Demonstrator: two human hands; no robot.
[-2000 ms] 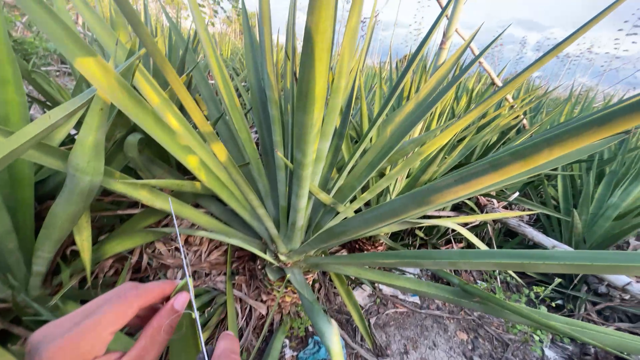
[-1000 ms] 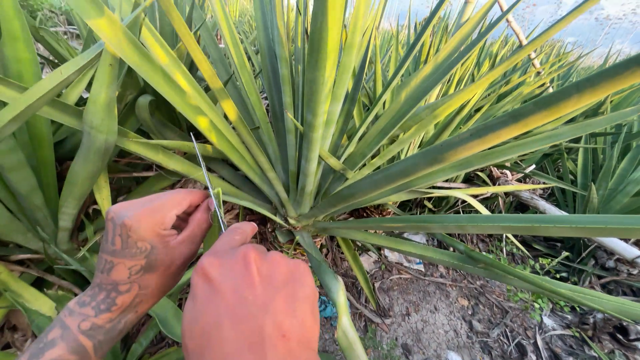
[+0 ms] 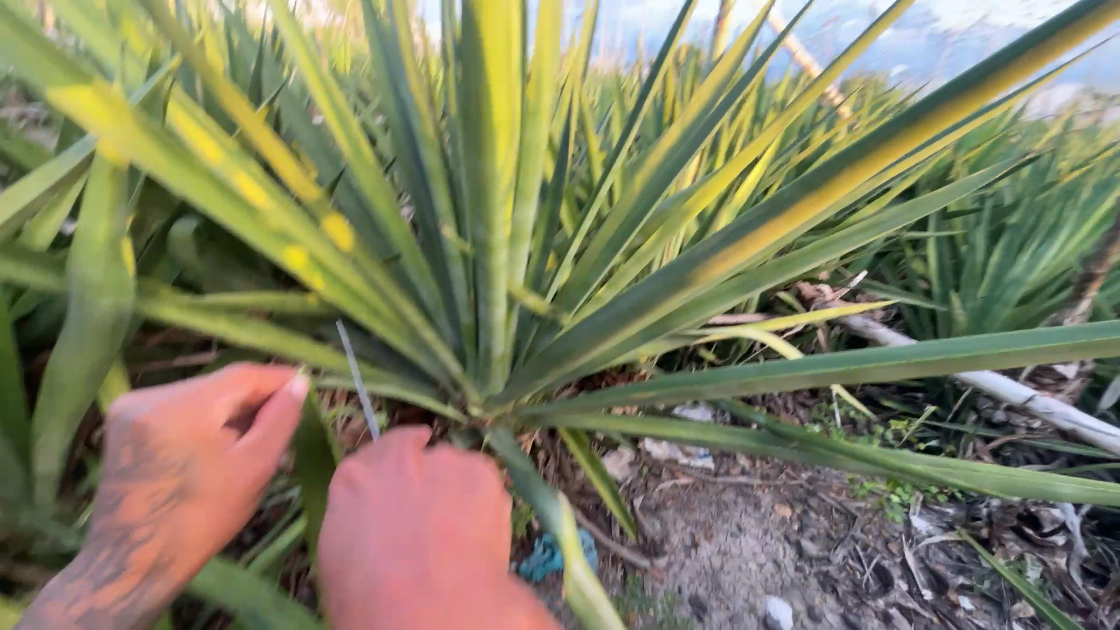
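Observation:
A large spiky-leaved plant (image 3: 490, 262), agave- or pineapple-like, fans out from its base at the middle of the head view. My left hand (image 3: 188, 464), at the lower left, pinches the tip of a narrow green leaf (image 3: 315, 451) between thumb and fingers. Just right of it, my right hand (image 3: 420, 525) is closed, back of the hand up. A thin metal blade (image 3: 357, 376) rises from its fist and leans to the left; the handle is hidden in the hand. Both hands are left of and below the plant's base, and they are blurred.
Long stiff leaves (image 3: 822, 372) reach out to the right over bare soil (image 3: 726, 551). A pale pole (image 3: 1032, 402) lies among plants at the right. A crumpled blue scrap (image 3: 557, 553) and a white stone-like piece (image 3: 777, 612) lie on the ground. Broad leaves (image 3: 87, 332) crowd the left side.
Two seconds ago only one hand showed fully; now both do. Since one second ago my hands have moved apart, and the left one no longer touches the blade.

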